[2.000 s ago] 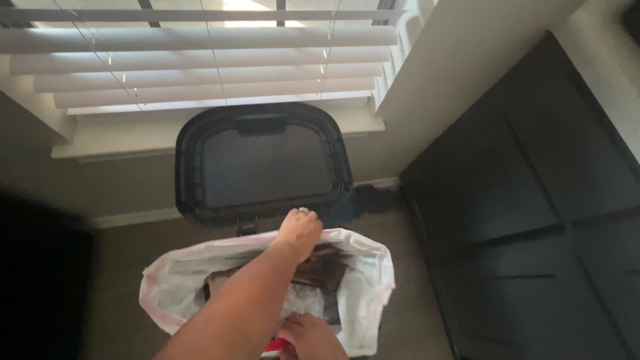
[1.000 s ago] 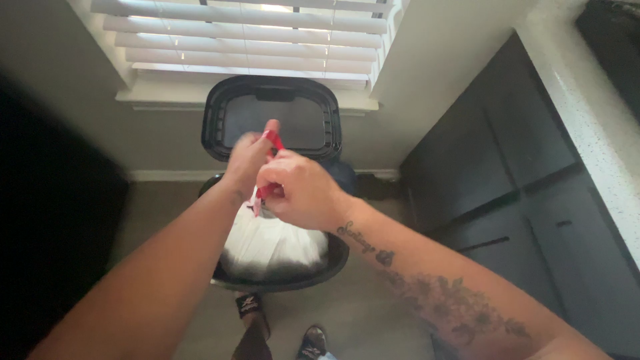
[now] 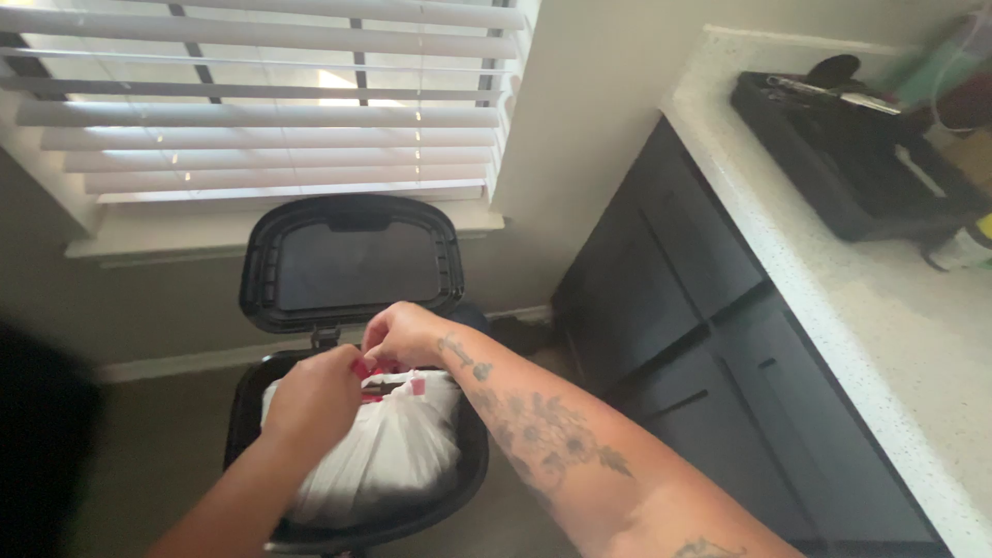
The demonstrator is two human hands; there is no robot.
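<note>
A white plastic trash bag (image 3: 380,457) with a red drawstring (image 3: 363,367) sits gathered inside a black trash can (image 3: 474,473), whose lid (image 3: 353,263) stands raised behind it. My left hand (image 3: 318,395) is closed on the red drawstring above the bag's left side. Just to the right and slightly behind, my right hand (image 3: 403,333) has its fingers bent at the same drawstring, the fingertips close to my left hand. A small gap at the bag's top shows dark contents.
Behind the lid are a window sill (image 3: 170,236) and white blinds (image 3: 294,139). Dark cabinets (image 3: 682,310) run along the right under a speckled white countertop (image 3: 876,325), which holds a black tray (image 3: 845,163) with utensils. A dark shape fills the left edge.
The bag's mouth, wide open two seconds ago, is now gathered. Both hands have gone from inside and at the rim to the drawstring. The view has turned, showing more countertop.
</note>
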